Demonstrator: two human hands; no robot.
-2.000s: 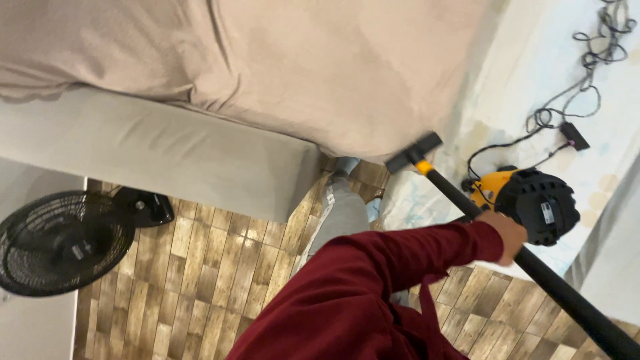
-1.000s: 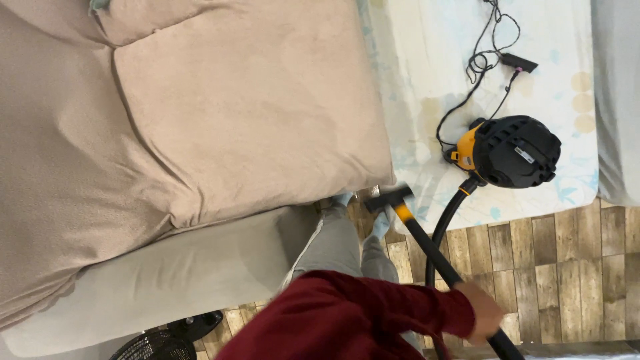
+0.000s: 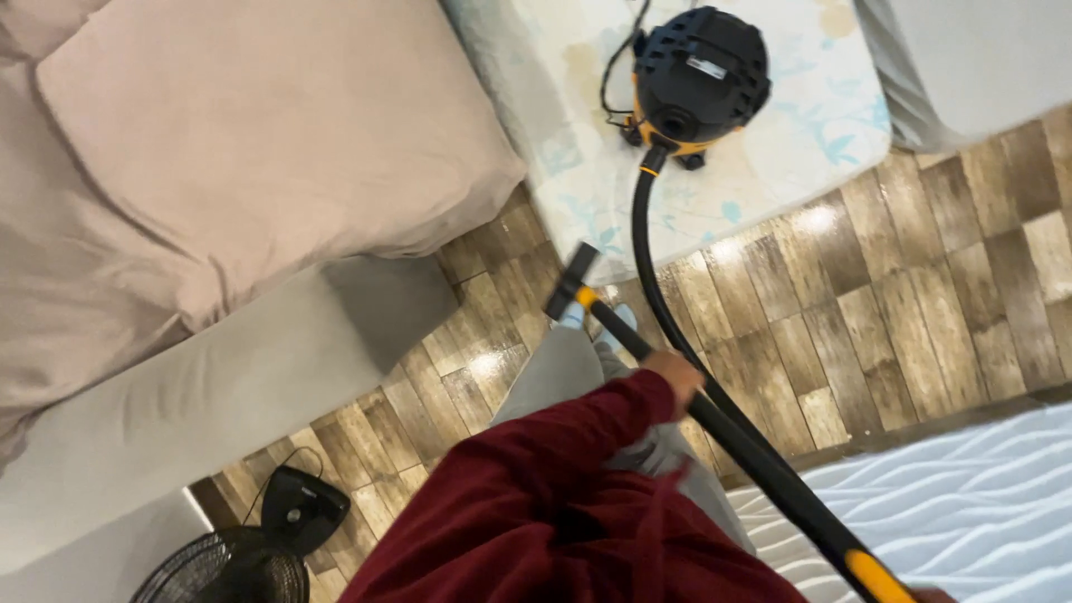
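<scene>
My left hand [image 3: 674,383], in a dark red sleeve, is closed around the black wand [image 3: 754,444] of a vacuum cleaner. At the wand's far end, past an orange collar, a flat black nozzle [image 3: 572,281] hangs over my light blue footwear. A sliver of my right hand [image 3: 934,595] shows at the bottom edge, beside the wand's orange grip section; its fingers are out of sight. The black and orange vacuum cleaner [image 3: 702,75] rests on a floral-patterned mattress, its ribbed black hose [image 3: 649,251] curving down alongside the wand.
A bed with a beige-pink cover [image 3: 276,126] and grey base [image 3: 251,368] fills the left. The floral mattress [image 3: 779,176] lies at the top, by grey fabric [image 3: 988,67]. A black fan [image 3: 226,569] stands lower left on wood-look floor tiles [image 3: 913,310]. Wavy-patterned pale bedding [image 3: 946,502] is lower right.
The view has shifted and turned strongly. My left hand keeps its hold on the wand, and the nozzle, earlier beside the beige cover's edge, is now away from it, above my feet.
</scene>
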